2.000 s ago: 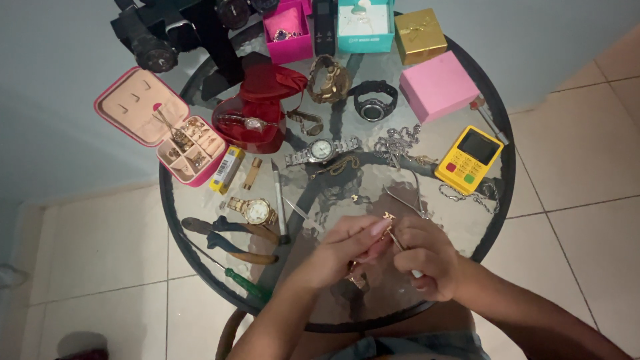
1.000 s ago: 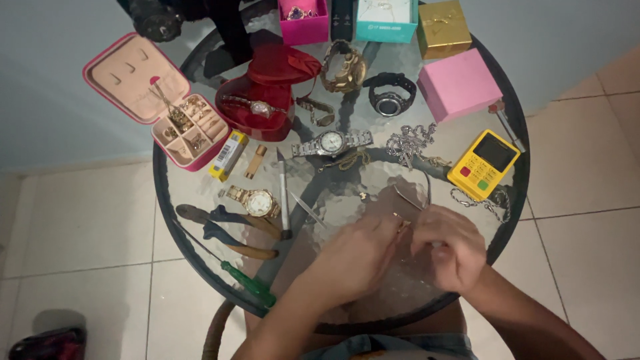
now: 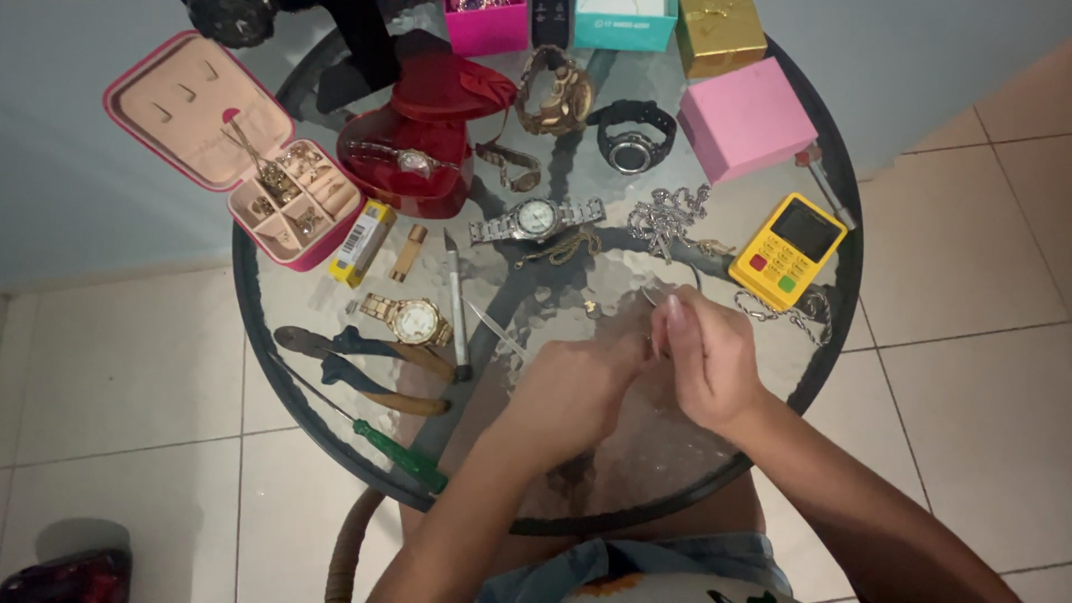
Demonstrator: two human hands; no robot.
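Note:
My left hand (image 3: 578,389) and my right hand (image 3: 708,360) meet over the glass tabletop. The left is seen from its back, its fingertips hidden near the right hand's thumb. Between them shows a tiny gold-coloured bit, too small to name. A thin metal tip (image 3: 651,296) stands out beyond my right fingers. Just past the hands lies a small gold-coloured piece (image 3: 591,308). A pointed metal tool (image 3: 494,325) reaches toward my left hand, its near end covered by it. Farther off are a silver-coloured wristwatch (image 3: 537,219), a fine gold-coloured chain (image 3: 569,249) and a heap of silver-coloured chain (image 3: 667,216).
On the left are a jewelry box (image 3: 293,262), a gold-coloured watch (image 3: 414,322), a craft knife (image 3: 456,301), cutting pliers (image 3: 360,360) and a green-handled screwdriver (image 3: 398,456). A yellow card reader (image 3: 787,251) and a pink box (image 3: 745,121) sit right. A red heart-shaped box (image 3: 406,180) lies farther back.
My hands were a little apart one second ago and are now close together. My right hand has turned, so its thumb shows on top. The things on the table keep their places.

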